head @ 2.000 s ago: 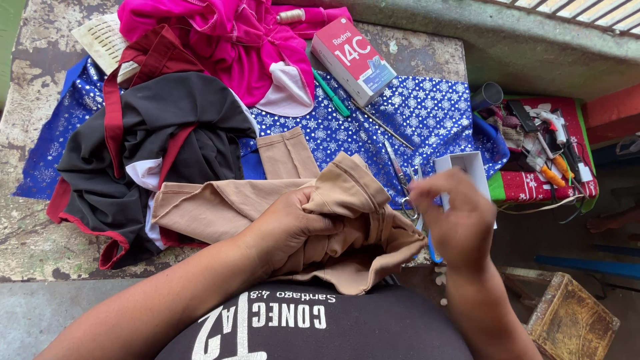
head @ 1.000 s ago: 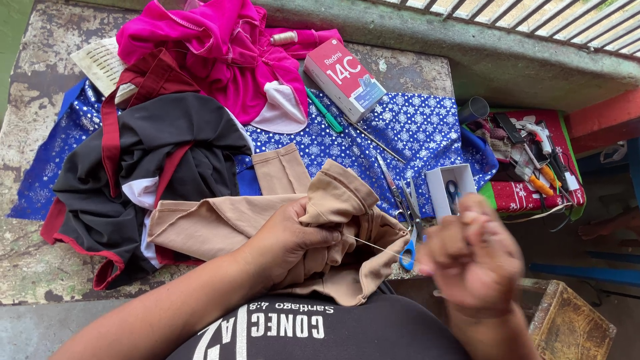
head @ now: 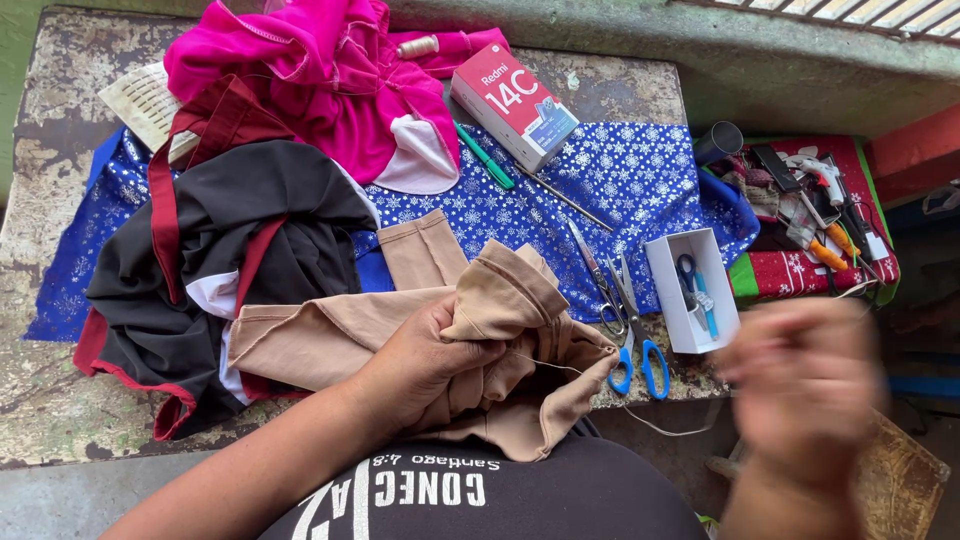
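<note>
My left hand (head: 435,367) grips a bunched tan fabric garment (head: 517,300) at the table's front edge, against my shirt. Pale thread (head: 547,364) runs from its folds over the garment's right edge and loops loosely toward the right. My right hand (head: 802,382) is blurred, off to the right of the cloth and past the white box; whether it holds a needle cannot be made out. Between the garment and the box lie blue-handled scissors (head: 637,352) and metal scissors (head: 600,277), both on the table.
A white open box (head: 690,292) holds small scissors and a light-blue tool. Behind lie blue snowflake cloth (head: 630,172), a Redmi phone box (head: 514,105), a green pen (head: 486,159), a pink garment (head: 337,82) with a thread spool (head: 418,47), and a black-and-red garment (head: 225,217). Tools fill a red cloth-covered surface (head: 787,277).
My right hand has moved away from the tan garment to the right, and thread now trails beyond the cloth. My left hand keeps its hold on the garment.
</note>
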